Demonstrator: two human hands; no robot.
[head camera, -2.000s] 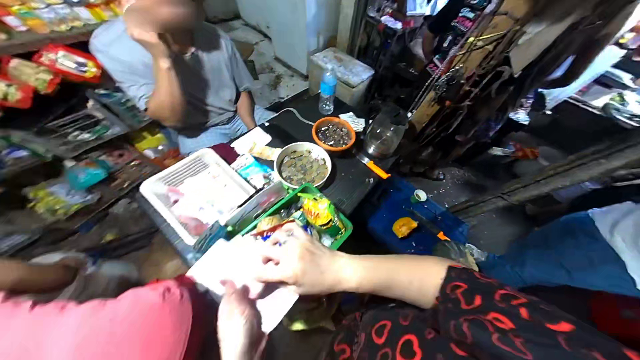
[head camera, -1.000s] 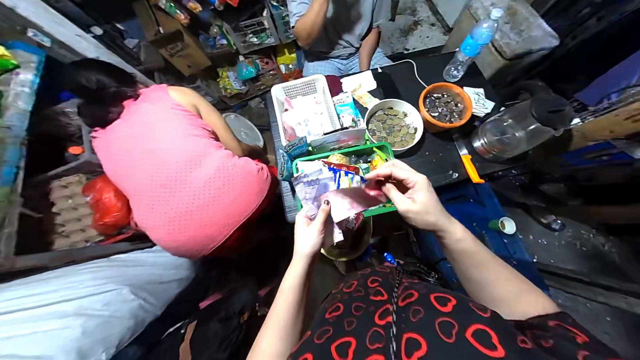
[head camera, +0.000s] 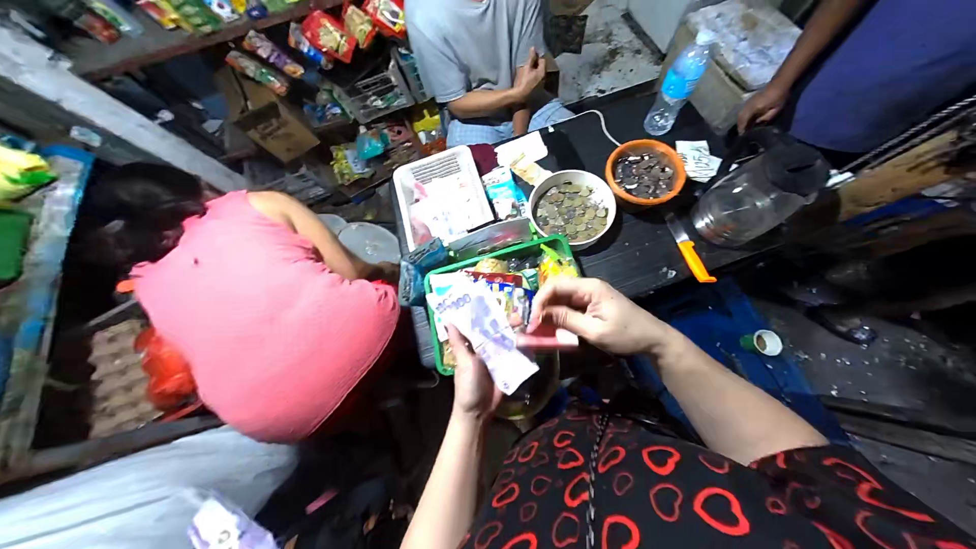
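Observation:
My left hand is closed on several purple banknotes, fanned over the near side of a green plastic basket of packets. Beside it, at the right, my right hand has its fingers pinched on a blurred reddish banknote. Behind the basket stand a white bowl of coins, an orange bowl of coins and a white plastic basket with papers or bags in it. A knife with an orange handle lies on the black table, right of the bowls.
A glass jug and a water bottle stand on the table. A person in a pink top bends at the left; another person sits behind the table. An arm reaches in at the upper right. Egg trays lie at lower left.
The purple notes are spread wider in my left hand. My right hand has drawn a little away from them to the right. An arm and purple clothing have come into view at the upper right.

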